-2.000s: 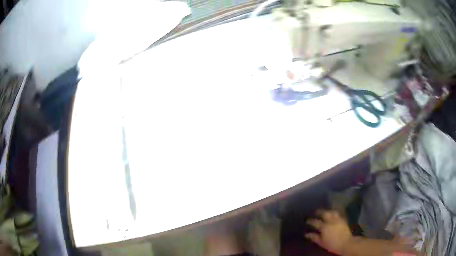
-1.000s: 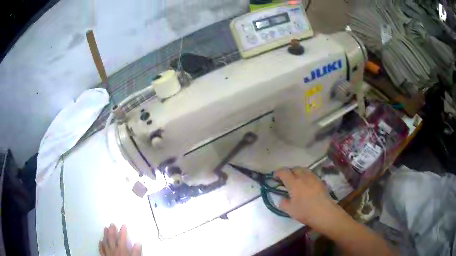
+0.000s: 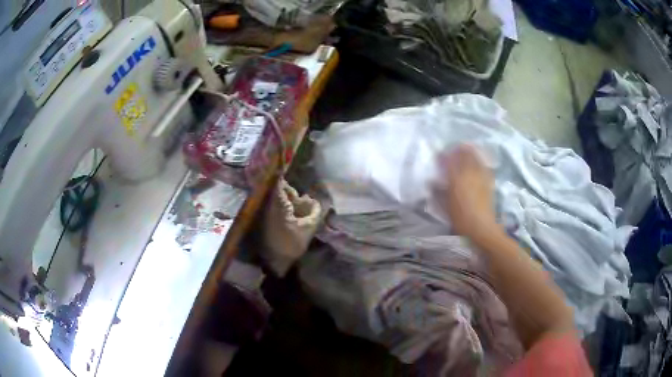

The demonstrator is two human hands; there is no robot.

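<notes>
My right hand (image 3: 466, 180) lies on a large heap of white garment pieces (image 3: 549, 195) to the right of the machine. The hand is blurred, and whether its fingers grip cloth cannot be told. Greyish-pink folded pieces (image 3: 413, 272) lie against the near side of the white ones. My left hand is not in view. The cream JUKI sewing machine (image 3: 44, 166) stands at the left, its lamp glaring at the needle. Scissors with dark green loops (image 3: 79, 202) lie on the table behind the machine arm's opening.
A red clear-wrapped box (image 3: 247, 125) sits at the table end. A cream cloth pouch (image 3: 289, 221) hangs from the wooden table edge (image 3: 221, 258). A dark crate (image 3: 501, 62) with cloth stands behind the heap. More grey-white pieces (image 3: 634, 125) are at the far right.
The view has swung right towards the garment heap. My right hand has let go of the scissors and moved onto the white pieces. My left hand has gone out of view.
</notes>
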